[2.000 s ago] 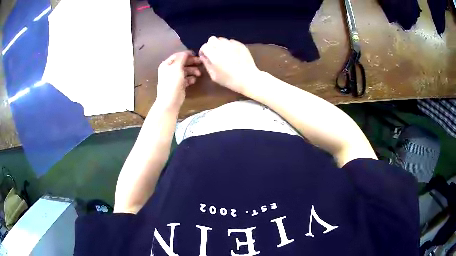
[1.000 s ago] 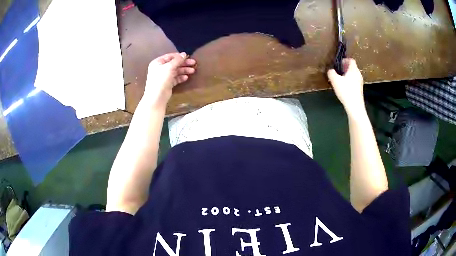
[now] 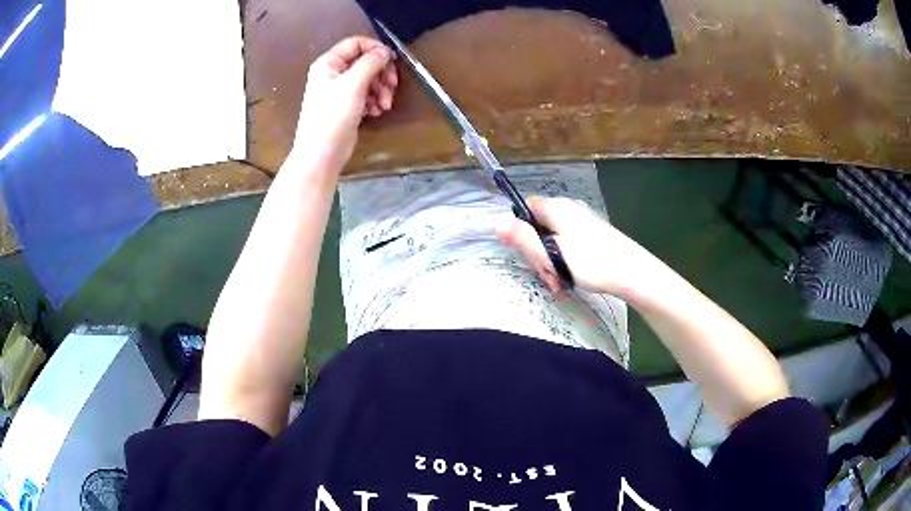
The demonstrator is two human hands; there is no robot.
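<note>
A dark cut panel (image 3: pixel 519 8) lies at the top of the head view, its curved edge towards me and partly out of the picture. My right hand (image 3: pixel 569 245) is closed on the black handles of the fabric shears (image 3: pixel 440 97). The long silver blades point up and left, with their tips at the panel's left corner. My left hand (image 3: pixel 355 80) is at that corner beside the tips, thumb and fingers pinched together. The fingers hide what they pinch, and I cannot tell whether the blades are apart.
A white paper pattern (image 3: pixel 160 80) and a translucent blue plastic sheet (image 3: pixel 75 200) lie at the left, the sheet hanging over the brown table's (image 3: pixel 779 110) front edge. More dark pieces (image 3: pixel 851 8) are at the top right. A grey-covered stool or bag (image 3: pixel 844 269) stands at the right.
My right hand took the shears from the table's right side and brought them to the panel's left corner. My left hand stayed near that corner. The view has shifted, and the panel sits higher.
</note>
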